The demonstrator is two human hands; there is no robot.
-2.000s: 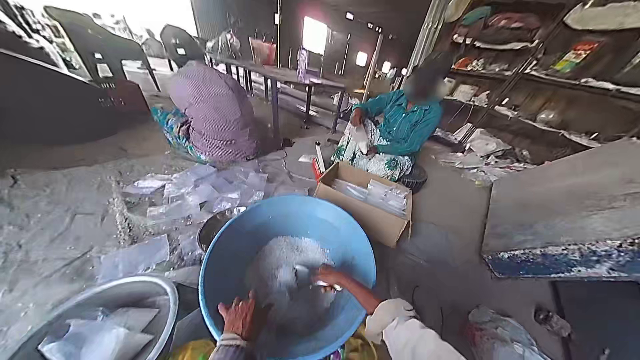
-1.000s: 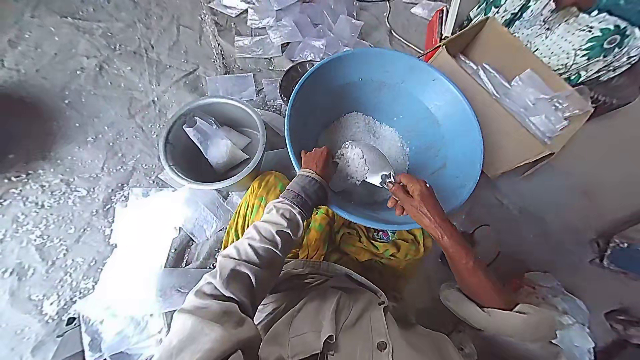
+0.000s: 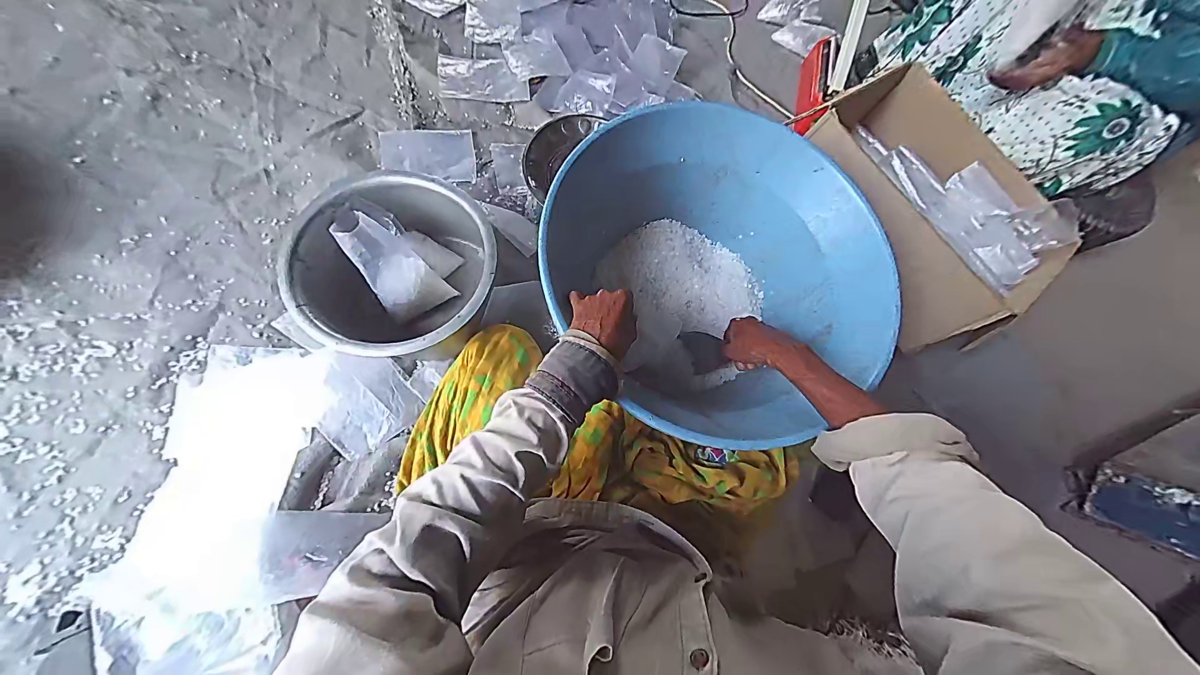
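Observation:
A large blue plastic basin (image 3: pixel 806 206) stands in front of my knees, with a heap of white granules (image 3: pixel 680 272) in it. My right hand (image 3: pixel 750 344) is closed around the handle of a metal scoop (image 3: pixel 703 352), whose bowl sits low among the granules. At the basin's left side my left hand (image 3: pixel 605 317) is over the near left edge of the heap, fingers curled; whether it holds anything is hidden. Left of the basin, a grey metal bowl (image 3: pixel 300 281) contains partly filled clear plastic bags (image 3: pixel 389 262).
A cardboard box (image 3: pixel 937 309) with clear plastic bags stands right of the basin, beside a seated person's patterned garment (image 3: pixel 1097 131). More plastic bags (image 3: pixel 572 56) lie beyond the basin and at left. A dark round dish (image 3: pixel 561 150) touches on the basin's far left. A red object (image 3: pixel 814 84) is behind the box.
The scoop, heaped with granules a second ago, is now down in the heap in my right hand. The view has tilted down strongly since two seconds ago.

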